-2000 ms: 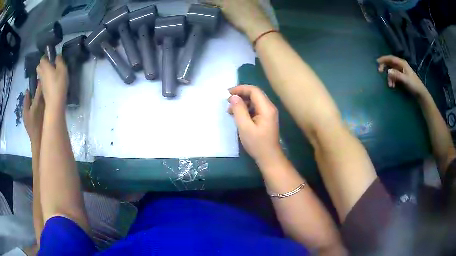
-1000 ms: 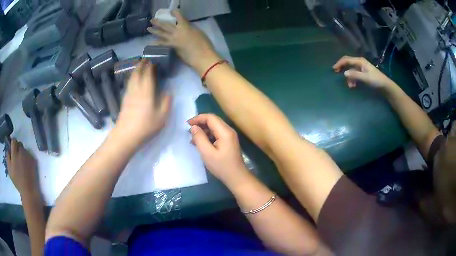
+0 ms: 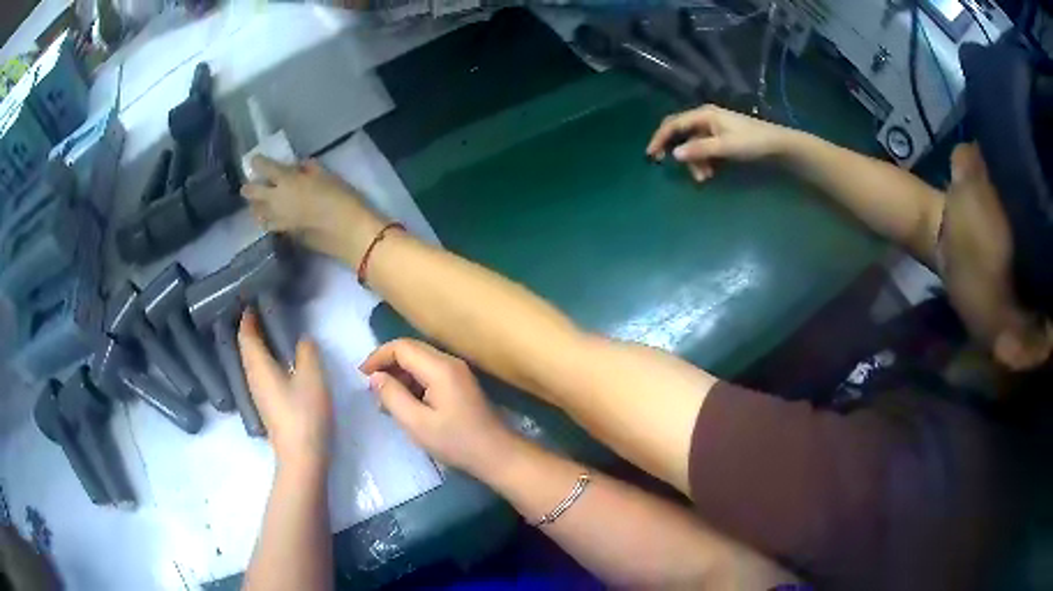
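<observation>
Several grey hair dryers (image 3: 167, 318) lie in a row on white sheets at the left, heads away and handles towards me. My left hand (image 3: 289, 393) is beside the nearest ones, fingers extended and apart, its fingertips at a handle (image 3: 234, 369); I see no grip around it. My right hand (image 3: 430, 398), with a silver bracelet on the wrist, hovers at the sheet's right edge, fingers curled with thumb near index. Whether a tiny part is between these fingertips cannot be told.
A neighbour's arm (image 3: 485, 312) crosses above my right hand; its hand touches a white hair dryer (image 3: 268, 148). More grey hair dryers (image 3: 179, 214) and blue-grey trays (image 3: 58, 266) stand behind. Another person's hand (image 3: 710, 139) is over the green bench (image 3: 554, 196). A gauge-fitted machine (image 3: 898, 141) is at the far right.
The view has swung right. My left hand has come from the far-left units to the right end of the row. The neighbour's hand has reached the white hair dryer. My right hand keeps its curled pose.
</observation>
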